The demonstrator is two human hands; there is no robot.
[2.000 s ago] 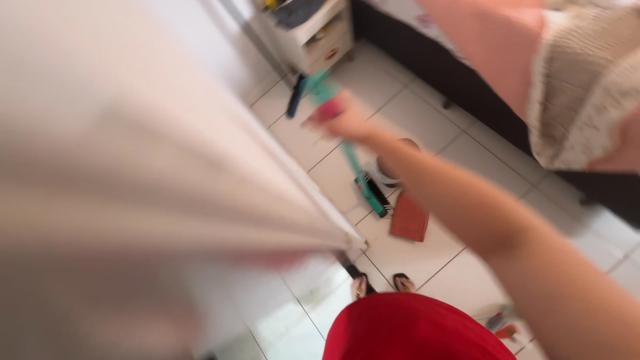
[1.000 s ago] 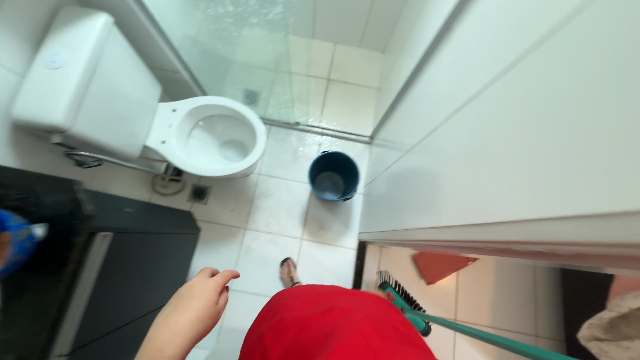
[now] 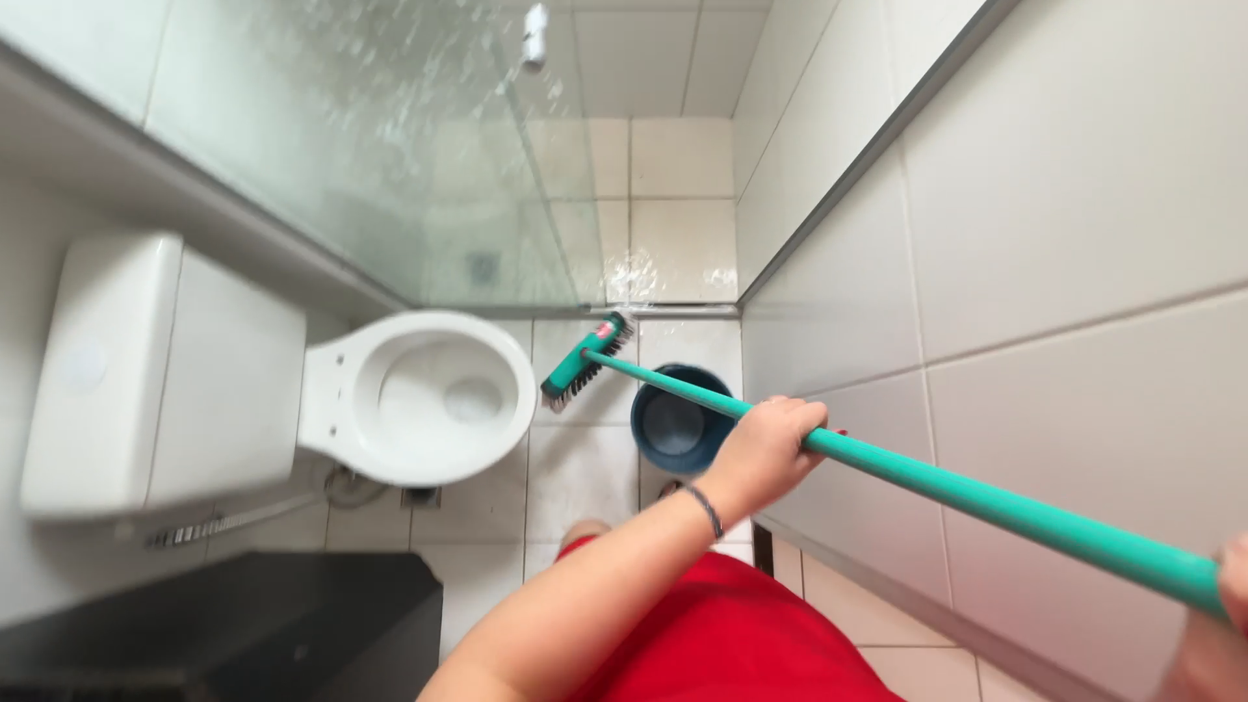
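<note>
A green broom with dark bristles reaches from the right edge to the middle of the view; its head (image 3: 587, 361) is between the toilet bowl and a dark blue bucket (image 3: 673, 421). My left hand (image 3: 770, 450), with a dark braided bracelet on the wrist, is closed around the green handle (image 3: 936, 485) just right of the bucket. My right hand (image 3: 1233, 585) grips the upper part of the handle at the right edge, partly cut off by the frame. The handle passes over the bucket's rim.
A white toilet (image 3: 444, 398) without a seat stands at left, above a dark cabinet (image 3: 224, 624). A wet glass shower panel (image 3: 390, 166) and a metal floor track (image 3: 673, 312) lie ahead. A tiled wall (image 3: 1072, 214) runs along the right.
The broom has come from the lower right to across the bathroom, its head now beside the bucket. My left hand, empty one second ago, has taken hold of the handle.
</note>
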